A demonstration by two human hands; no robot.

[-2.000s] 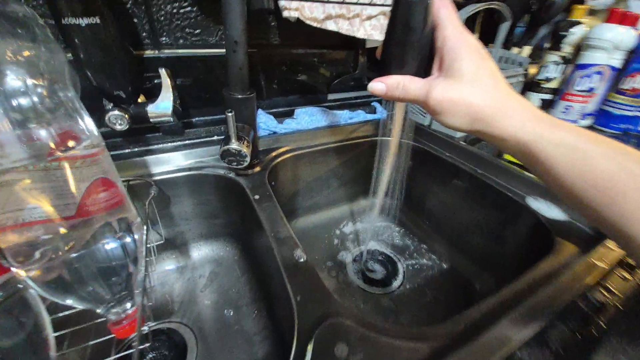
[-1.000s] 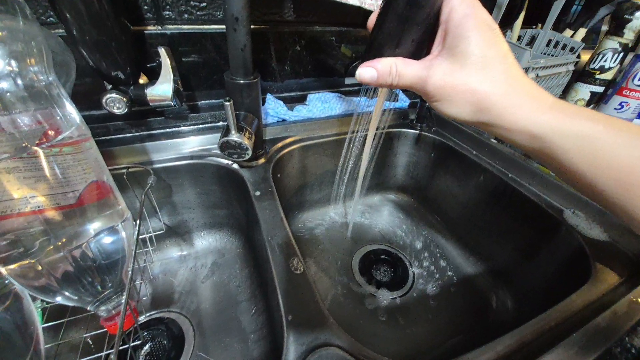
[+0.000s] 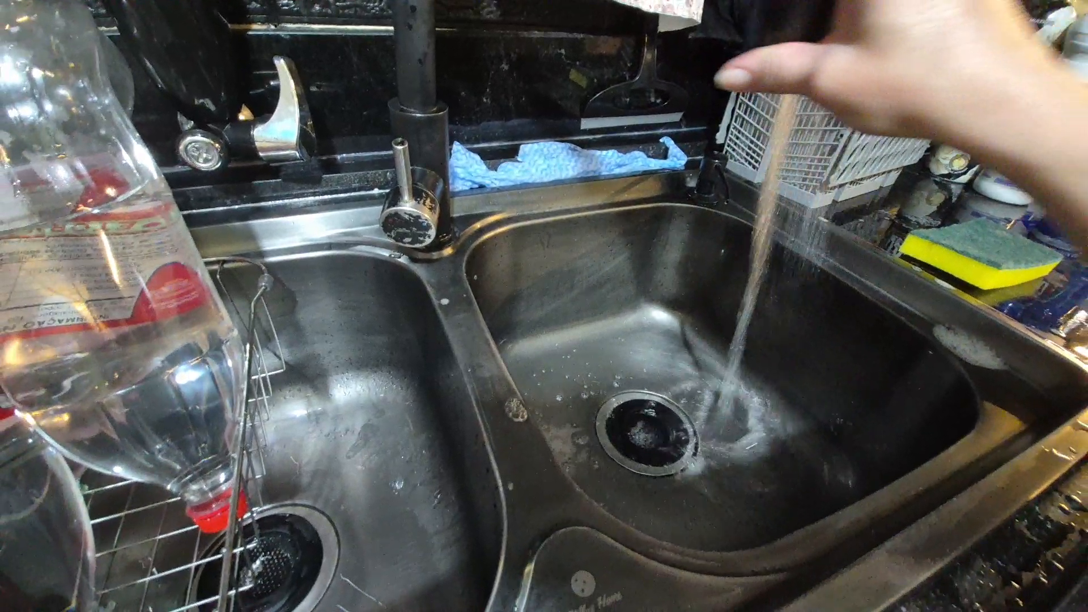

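Note:
My right hand (image 3: 918, 76) comes in from the upper right, wrapped around a black faucet spray head (image 3: 769, 19) at the top edge. Water (image 3: 761, 246) streams from it into the right basin of a double steel sink (image 3: 586, 340) and lands just right of the drain strainer (image 3: 648, 433). The faucet base with its metal lever (image 3: 410, 208) stands behind the divider between the basins. My left hand is out of view.
An upside-down clear plastic bottle (image 3: 119, 280) with a red cap leans over a wire rack (image 3: 127, 544) at left. Behind the sink lie a blue cloth (image 3: 561, 166) and a squeegee (image 3: 637, 102). A white plastic basket (image 3: 799, 144) and a green-yellow sponge (image 3: 977, 255) are at right.
My right hand and the spray head have moved right over the basin. The water now lands right of the drain. The view has shifted, showing the sponge.

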